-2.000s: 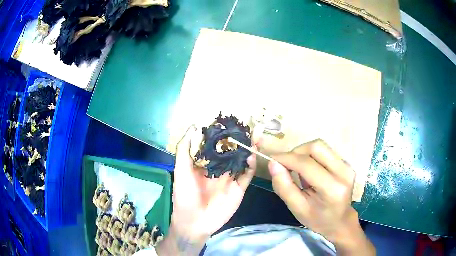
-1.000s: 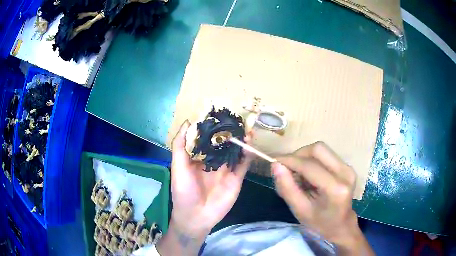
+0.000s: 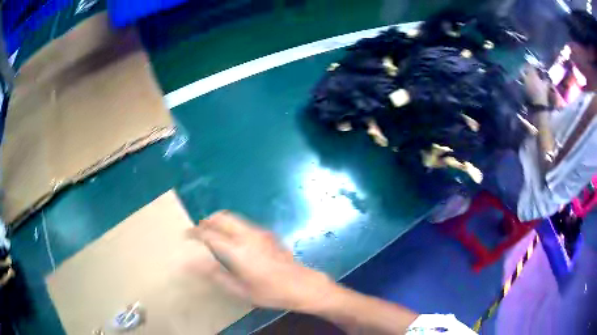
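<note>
My right hand (image 3: 252, 265) reaches in from the lower right over the right edge of the cardboard work board (image 3: 131, 262). It is blurred, and I cannot tell whether its fingers hold anything. The small glue dish (image 3: 126, 317) sits on the board near the bottom of the picture. My left hand is out of the picture, and so is the black head part. A large pile of black figure parts (image 3: 419, 98) with pale limbs lies on the green bench at the upper right.
Layered brown cardboard (image 3: 85, 111) lies at the upper left beside a blue crate (image 3: 147, 8). Another person (image 3: 563, 150) sits at the right. A red stool (image 3: 488, 229) stands on the floor beyond the bench edge. Dark parts show at the far left edge.
The view has swung to the right. The left hand, the black head part and the green tray have left the picture. The applicator stick no longer shows; the pile and person have appeared.
</note>
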